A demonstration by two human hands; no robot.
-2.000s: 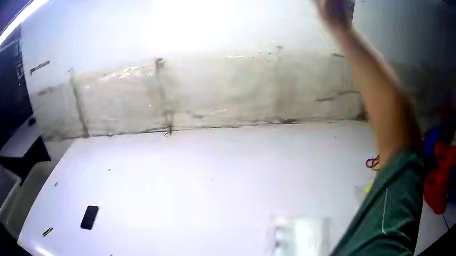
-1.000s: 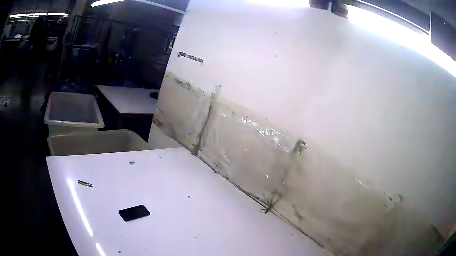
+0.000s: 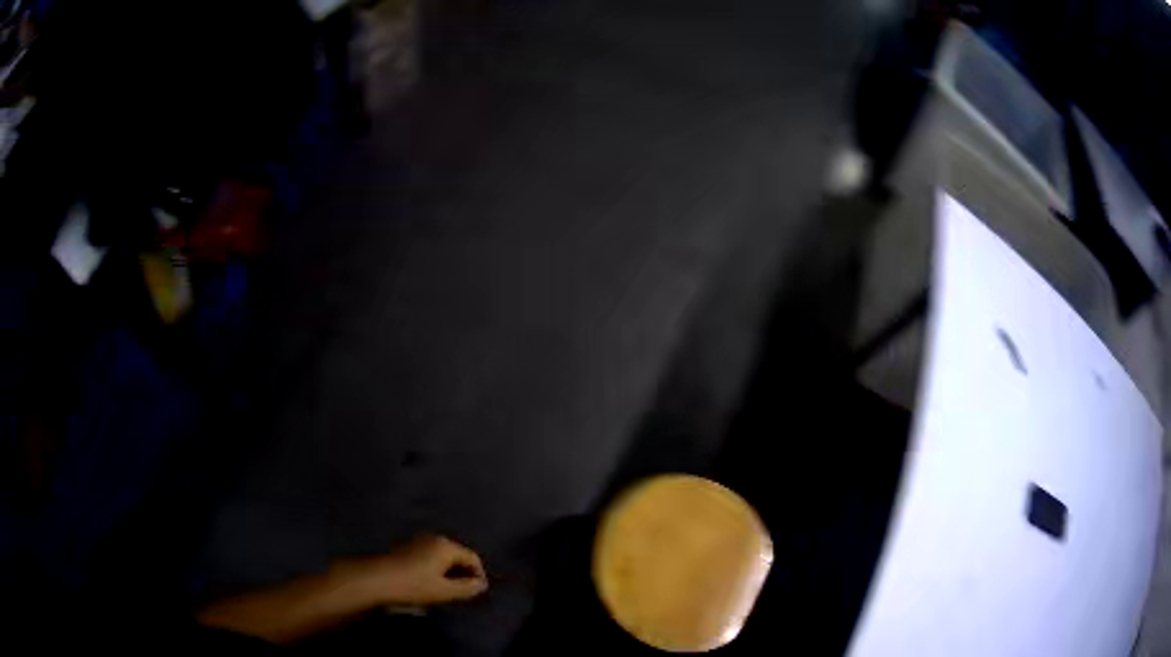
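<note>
My left hand (image 3: 443,571) is low in the picture, left of the round yellow stool seat (image 3: 681,561) and apart from it. Its fingers are curled in, and nothing shows in it. My right hand is not in view. The white worktable (image 3: 976,449) runs along the right side, with a black mobile phone (image 3: 1047,511) lying on it. A small dark object (image 3: 1012,350), too blurred to name, lies farther up the tabletop.
Grey floor (image 3: 539,257) fills the middle. Pale open tubs (image 3: 1014,109) stand beyond the table's far end at the upper right. Dark, blurred items with a red thing (image 3: 231,221) and a yellow thing (image 3: 167,285) are at the left.
The view has swung left and down from the wall and table to the floor. The table and phone now show at the right. My left hand and the stool have come into view.
</note>
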